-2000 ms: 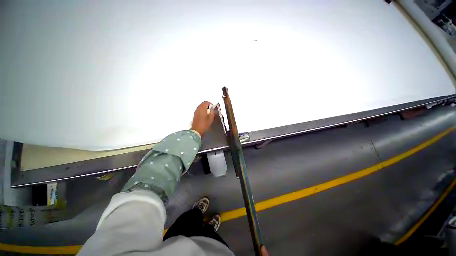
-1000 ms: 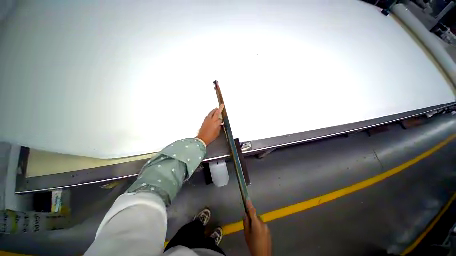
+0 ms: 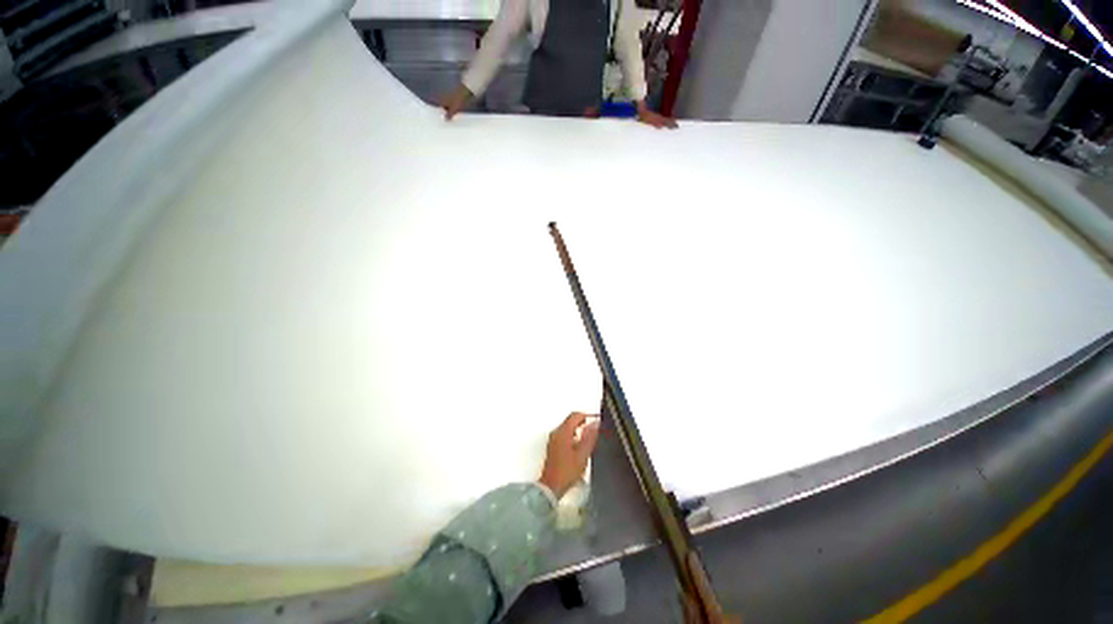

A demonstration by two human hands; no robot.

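White fabric (image 3: 366,329) covers the table, with a raised fold at the far left. A long, dark and brown metal bar (image 3: 586,311) slants across the fabric and past the near table edge. My left hand (image 3: 568,453), in a green dotted sleeve, is left of the bar with its fingertips pinched at the fabric's near edge. What lies inside the fingertips is partly hidden. My right hand (image 3: 699,595) is cut off and blurred at the bottom, closed around the bar's near end.
A person in a dark apron (image 3: 568,55) stands across the table, both hands at the fabric's far edge. A white fabric roll (image 3: 1031,183) lies at the right end. The metal table edge rail (image 3: 842,469) runs along the near side, above a yellow floor line (image 3: 1001,536).
The view has lifted, bringing the other person into sight. My left hand, which was at the bar, is now beside it at the fabric edge. A raised fold shows at left.
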